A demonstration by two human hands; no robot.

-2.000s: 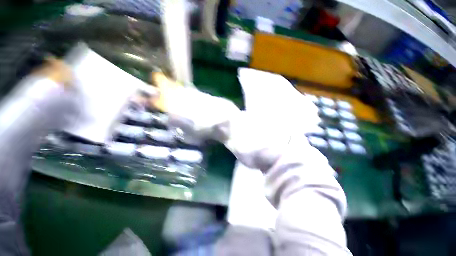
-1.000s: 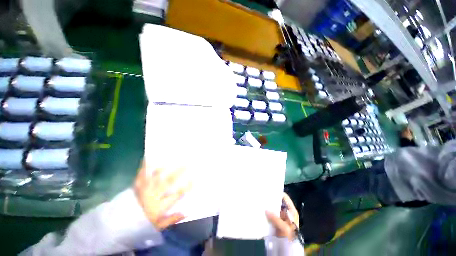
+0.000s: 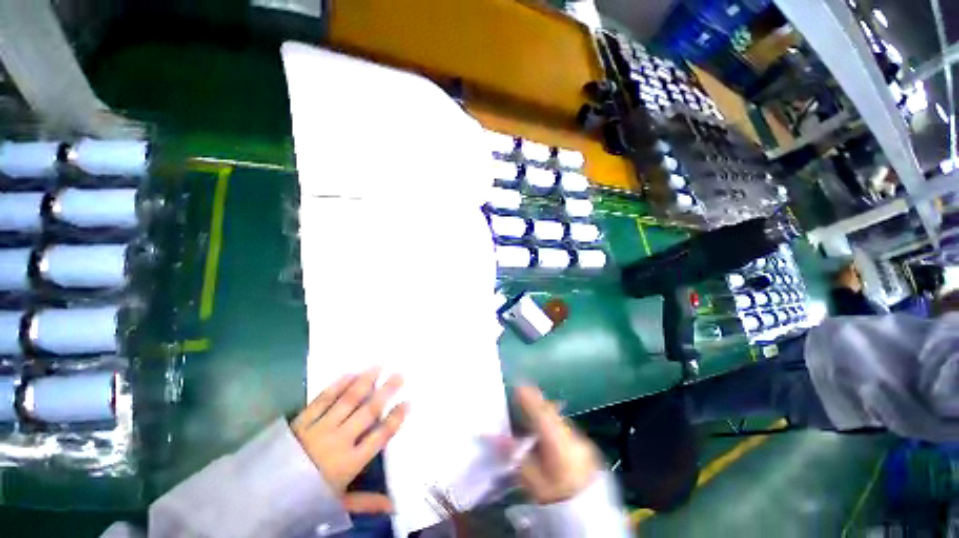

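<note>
Large white record sheets lie in front of me, the top one reaching towards the orange board. My left hand rests on their lower left part, fingers spread, with the thumb near the edge. My right hand is blurred at the lower right edge of the sheets. A pale blurred piece, perhaps a sheet corner, shows beside its fingers; whether it is gripped is unclear. No pen can be made out clearly. A single white unit with an orange-brown end lies right of the sheets.
A clear tray of white cylinders is at the left. Another tray of units sits beyond the sheets, before the orange board. A black tool lies right. Another person's grey sleeve shows at the right edge.
The smaller white sheet that lay over the lower right of the record sheets no longer lies flat there. My right hand has moved inward and up. My left hand remains on the paper.
</note>
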